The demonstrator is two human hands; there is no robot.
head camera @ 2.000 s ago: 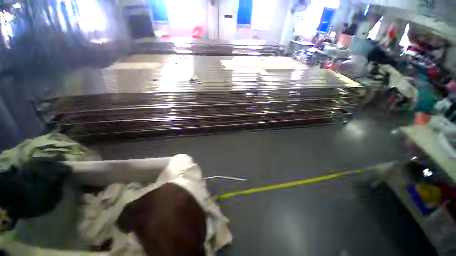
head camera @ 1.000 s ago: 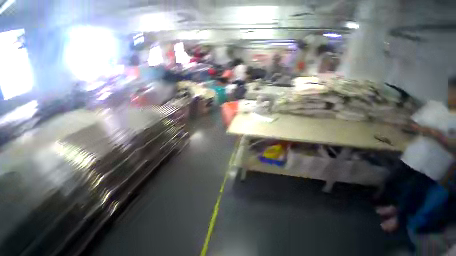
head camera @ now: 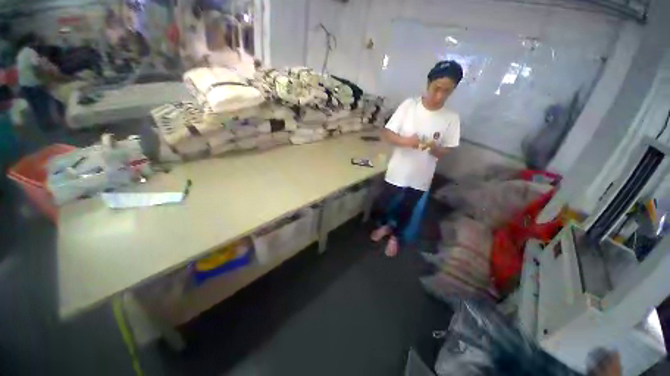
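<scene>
The long cream-topped table [head camera: 294,180] stands in front and to the left. Folded white and cream garment bundles [head camera: 228,99] with dark bands are stacked along its back. A white paper or clipboard [head camera: 143,199] lies near its left end, and a small dark item [head camera: 361,162] lies near the person. A blurred shape at the bottom right edge looks like my right hand [head camera: 604,361], cut off by the edge, beside a dark blurred sleeve; its fingers cannot be made out. My left hand is out of the picture.
A person [head camera: 422,139] in a white top stands at the table's right end, hands together. Full bags [head camera: 459,246] and a red bag [head camera: 507,257] lie on the floor. A white machine [head camera: 569,294] stands at right. A salmon tub [head camera: 37,172] is at far left.
The view has swung right, from the metal-edged racks to the table, then nearer to it. The person now shows whole, and the white machine and bags have come into view.
</scene>
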